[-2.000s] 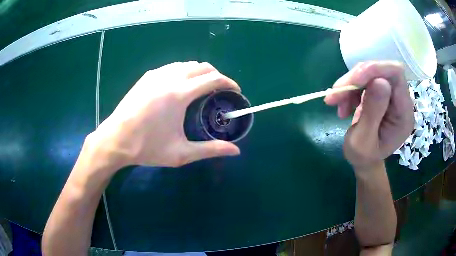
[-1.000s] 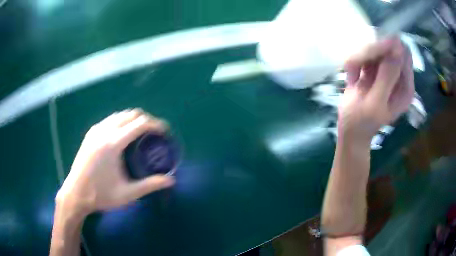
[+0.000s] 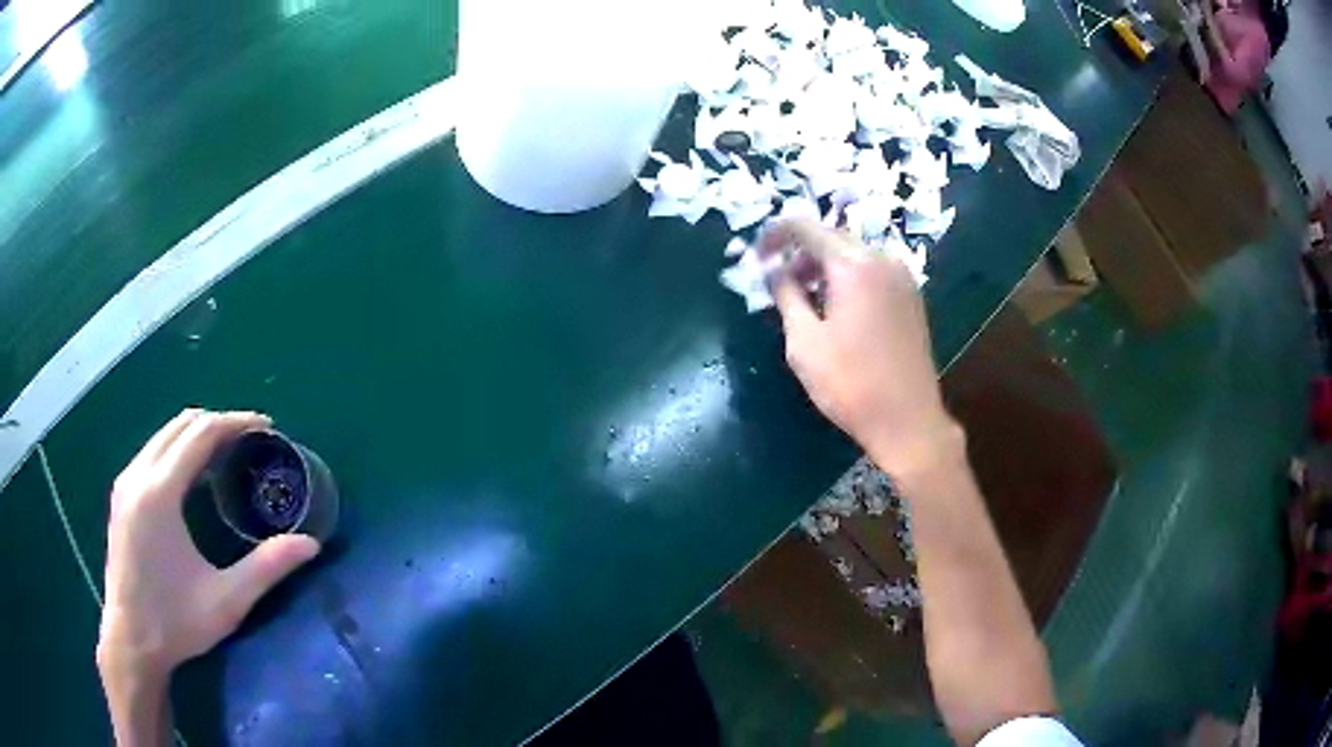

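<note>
My left hand [image 3: 183, 540] is curled around a dark motor housing [image 3: 275, 493] at the lower left, open end up, with round motor parts visible inside. My right hand [image 3: 862, 329] is at the near edge of a pile of white impellers [image 3: 833, 124]. Its fingertips are closed on a white impeller [image 3: 751, 275], partly hidden by the fingers and a little blurred. The applicator stick is not visible in my right hand.
A large white tub [image 3: 563, 124] stands left of the pile. A crumpled plastic bag [image 3: 1034, 132] lies to its right, with a flat white disc [image 3: 993, 12] beyond. An open carton [image 3: 862, 547] with white pieces is below the table edge. A person in pink [image 3: 1242, 56] is at the upper right.
The view has turned right. My right hand has left the housing and no longer shows the stick; it has moved past the tub to the impeller pile. My left hand still holds the housing.
</note>
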